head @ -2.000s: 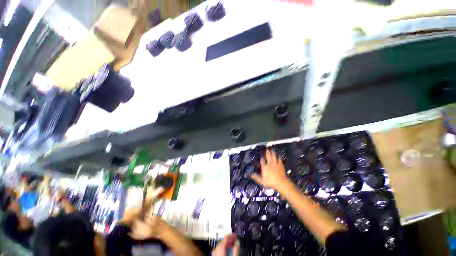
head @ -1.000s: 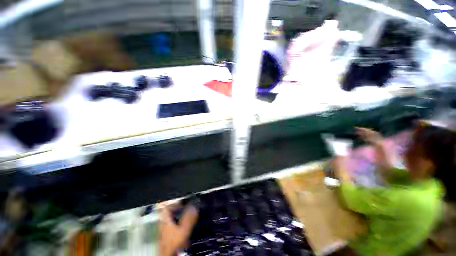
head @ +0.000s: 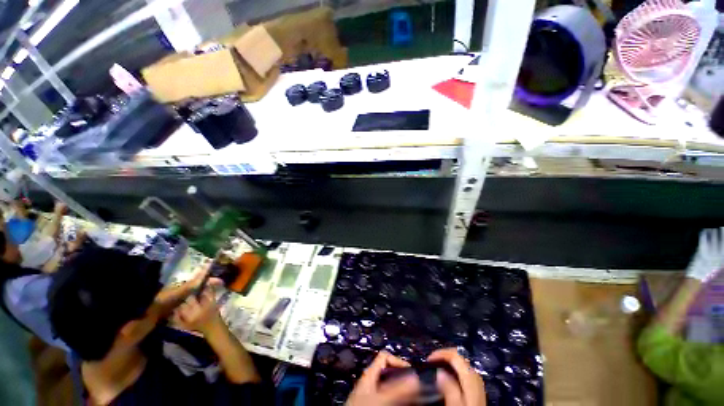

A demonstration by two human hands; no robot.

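The black tray (head: 533, 317) with rows of round pockets holding round black parts lies in front of me. My left hand (head: 383, 384) and my right hand (head: 459, 381) are close together over its near part, at the bottom edge of the picture. They hold a dark round part (head: 425, 382) between them; its details are blurred and partly covered by my fingers. Both hands are cut off below.
A conveyor belt (head: 373, 214) with dark units runs behind the tray. Beyond it a white shelf (head: 310, 135) bears black cylinders, a dark flat panel and a pink fan (head: 657, 40). Cardboard (head: 587, 341) lies right. A neighbour sits left by a green press (head: 218, 230); a gloved neighbour is right.
The view has swung back toward the left. My right hand has come into view since one second ago, and both hands are now together on a dark part.
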